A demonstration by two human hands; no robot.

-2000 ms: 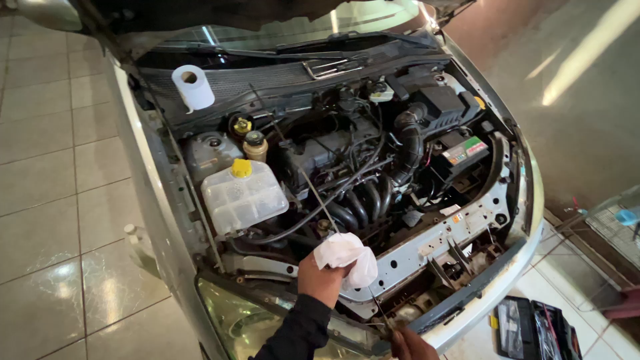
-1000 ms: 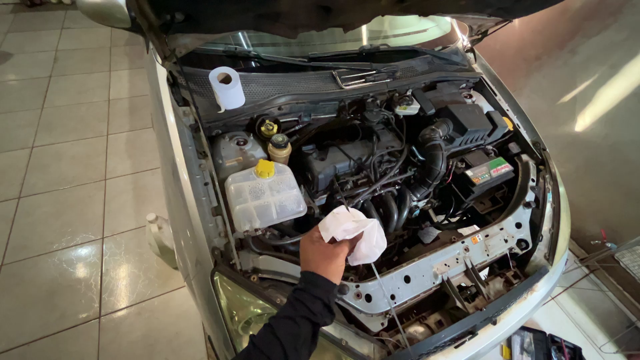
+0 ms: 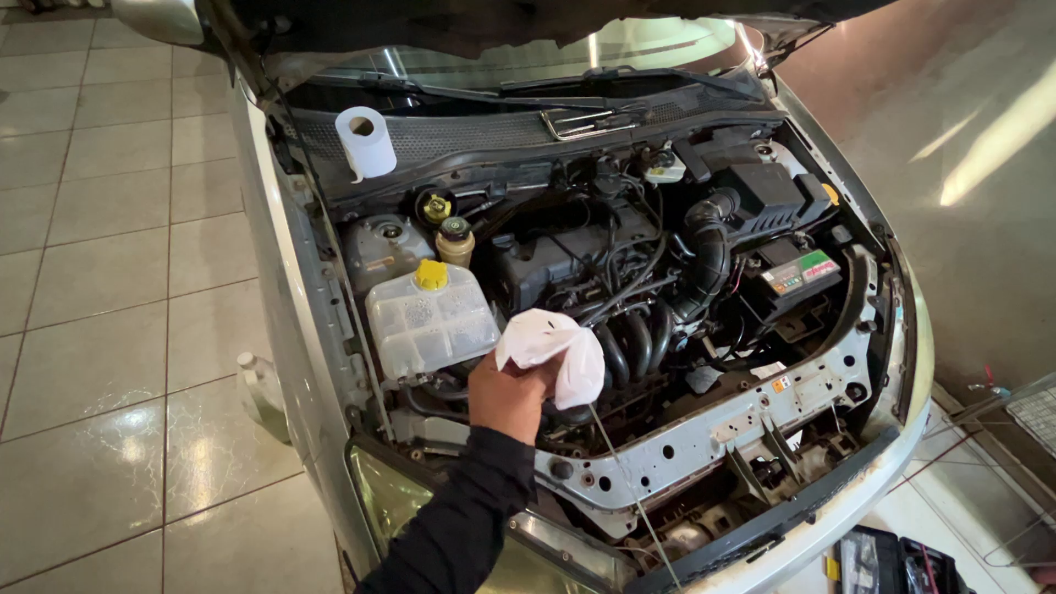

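Observation:
My left hand (image 3: 513, 394), in a black sleeve, is closed around a crumpled white paper towel (image 3: 554, 351) over the front of the engine bay. A thin metal rod, apparently an oil dipstick (image 3: 623, 474), runs from the towel down to the bottom edge, across the front crossmember (image 3: 676, 462). Its lower end is out of view, as is my right hand. Left of the towel is the translucent coolant reservoir (image 3: 429, 326) with its yellow cap (image 3: 431, 275). Behind the towel lies the black engine cover (image 3: 549, 256), with black curved pipes (image 3: 639, 338) on its near right side.
A paper roll (image 3: 366, 144) stands on the cowl by the windshield. The battery (image 3: 796, 276) and air filter box (image 3: 759, 194) sit at the right. The raised hood (image 3: 528, 21) hangs above. On the floor are a plastic jug (image 3: 262, 388) and an open tool case (image 3: 891, 561).
My right hand, seen low near the rod two seconds ago, has left the view. The rod part that rose above the towel no longer shows. My left hand still holds the towel.

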